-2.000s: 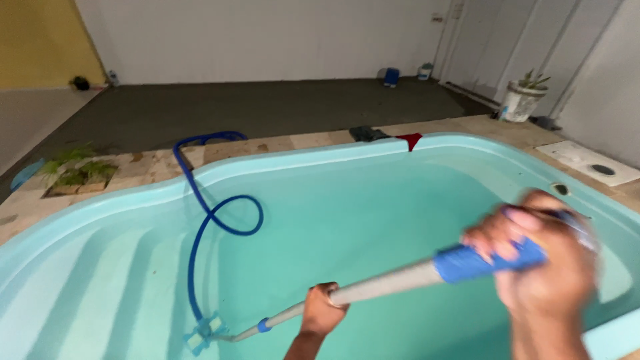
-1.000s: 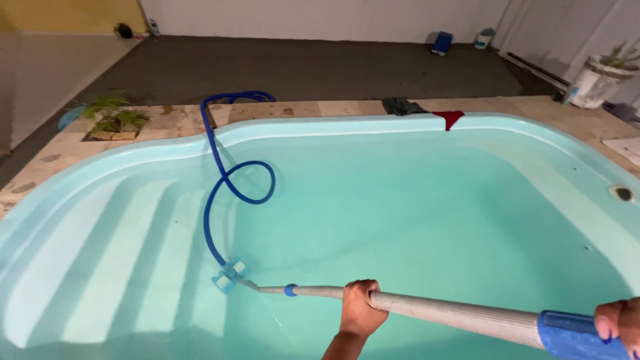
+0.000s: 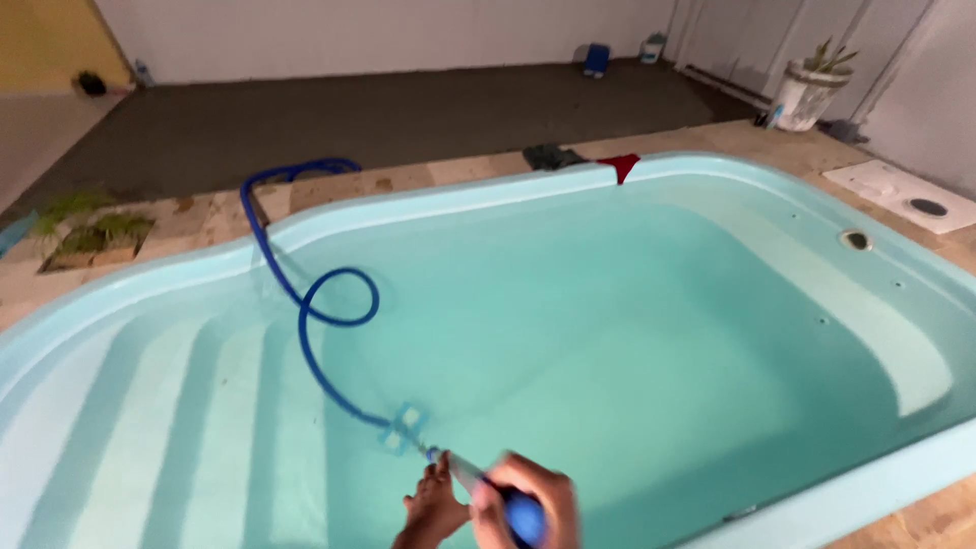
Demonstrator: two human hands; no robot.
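At the bottom centre, my right hand [image 3: 526, 496] is wrapped around the blue grip of a telescopic pole [image 3: 467, 471]; it is slightly blurred. Just left of it, my left hand [image 3: 435, 499] touches the pole's shaft, fingers partly extended; how firmly it holds cannot be told. Beyond the hands, the pole runs down to a light-blue pool vacuum head [image 3: 404, 428] in the water. A blue hose [image 3: 309, 354] joins the vacuum head, makes a loop in the water and passes over the far pool edge onto the paving.
The light-blue pool rim [image 3: 457, 192] curves around the water, with steps [image 3: 179, 412] at left. A dark cloth [image 3: 550, 157] and a red cloth [image 3: 621, 166] lie at the far edge. Plants [image 3: 99, 229] stand left, a potted plant [image 3: 810, 95] right, a skimmer cover [image 3: 907, 195] at far right.
My right hand has come in from the right to beside my left hand, and the pole now points more away from me. The vacuum head has shifted away from the steps.
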